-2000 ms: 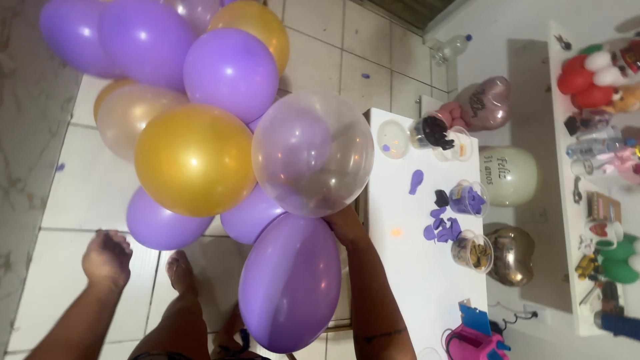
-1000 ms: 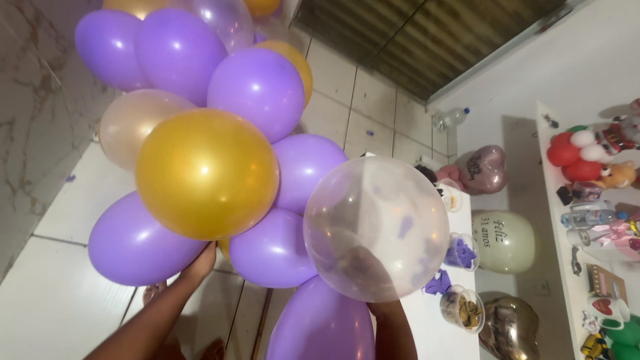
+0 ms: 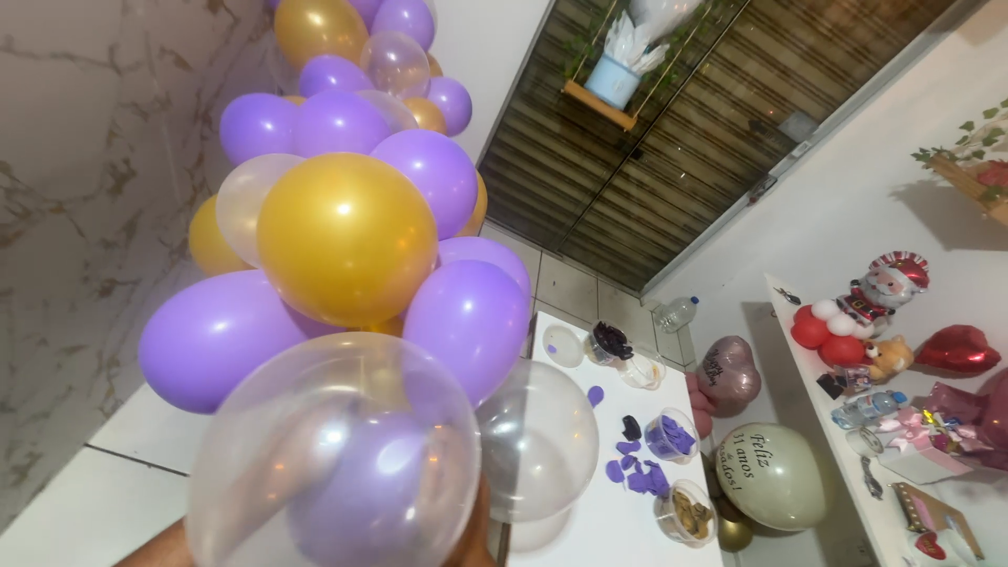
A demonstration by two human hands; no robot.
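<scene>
A garland of purple, gold and clear balloons runs from the top left down to my hands. Near its middle is a large gold balloon (image 3: 346, 239), with a long purple balloon (image 3: 228, 339) to its lower left and another purple balloon (image 3: 468, 331) to its right. A big clear balloon (image 3: 334, 457) fills the lower foreground, with a purple one seen through it. My left hand is behind the clear balloon; only its forearm shows at lower left. My right hand (image 3: 472, 528) is at the clear balloon's right edge, mostly hidden. A second clear balloon (image 3: 539, 441) lies beside it.
On the white table (image 3: 583, 504) at right are a tub of purple balloons (image 3: 671, 435), a tub of gold balloons (image 3: 685, 513), a tub of dark balloons (image 3: 610, 342) and loose purple ones. Beyond are a shelf (image 3: 819, 394) of decorations, a plastic bottle (image 3: 677, 313) and a slatted door (image 3: 598, 157).
The view has swung up along the garland, showing more of it and the door. The big clear balloon now stands in front of the purple ones, and my hands have gone mostly behind it.
</scene>
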